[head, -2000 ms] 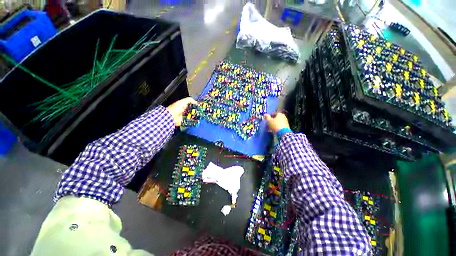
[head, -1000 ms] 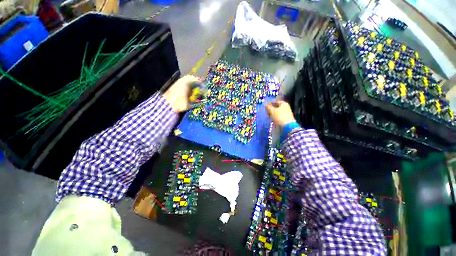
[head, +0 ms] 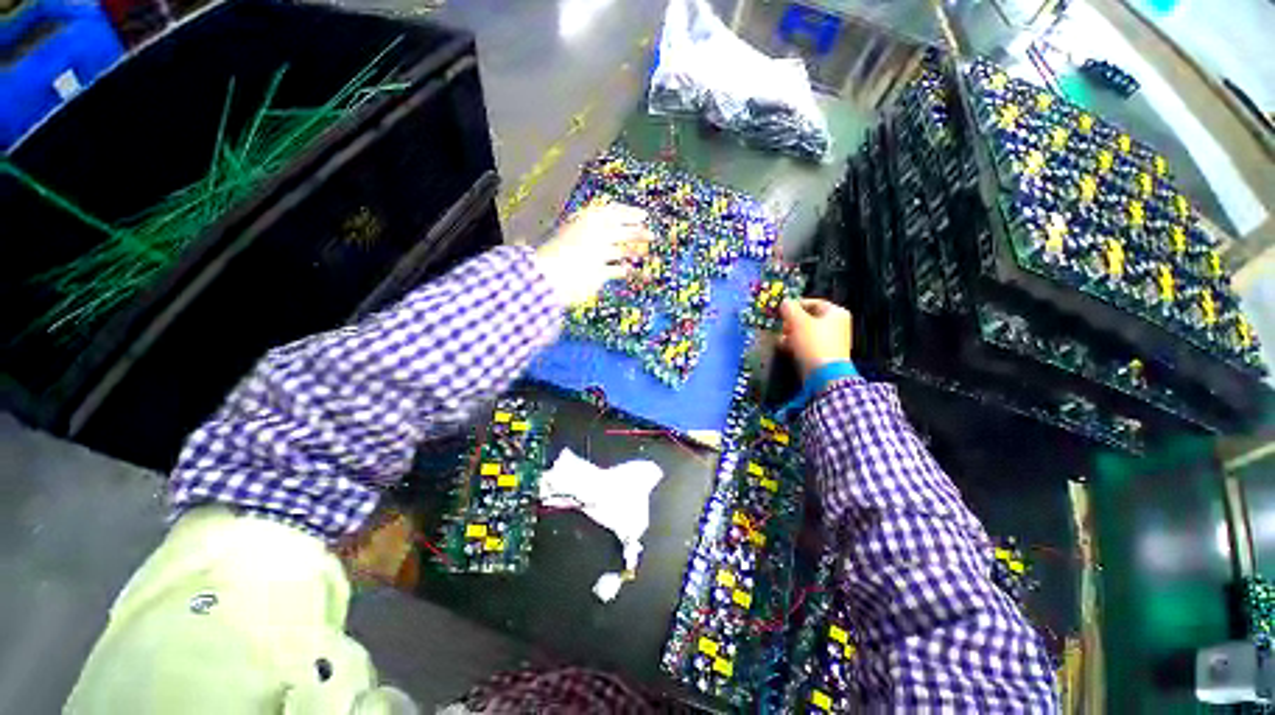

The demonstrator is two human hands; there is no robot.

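Rows of small circuit boards (head: 685,300) with yellow components lie on a blue sheet (head: 636,398) in front of me. My left hand (head: 599,252) is over the left part of these boards, fingers bent; whether it grips one is hidden. My right hand (head: 817,335), with a blue wrist band, pinches a small circuit board (head: 772,299) at the sheet's right edge. A circuit board panel (head: 490,489) lies nearer me on the left. A white wipe (head: 608,499) lies crumpled beside it. Another panel (head: 734,559) lies beside my right forearm.
Black stacked trays (head: 1035,300) bearing boards stand at the right. A large black crate (head: 420,168) holding thin green strips (head: 210,210) stands at the left. A white plastic bag (head: 734,91) lies beyond the sheet. A green surface (head: 1168,559) is at the lower right.
My left hand has moved from the sheet's left edge right over the boards. My right hand now holds a small board at the right edge; a second ago none showed in it.
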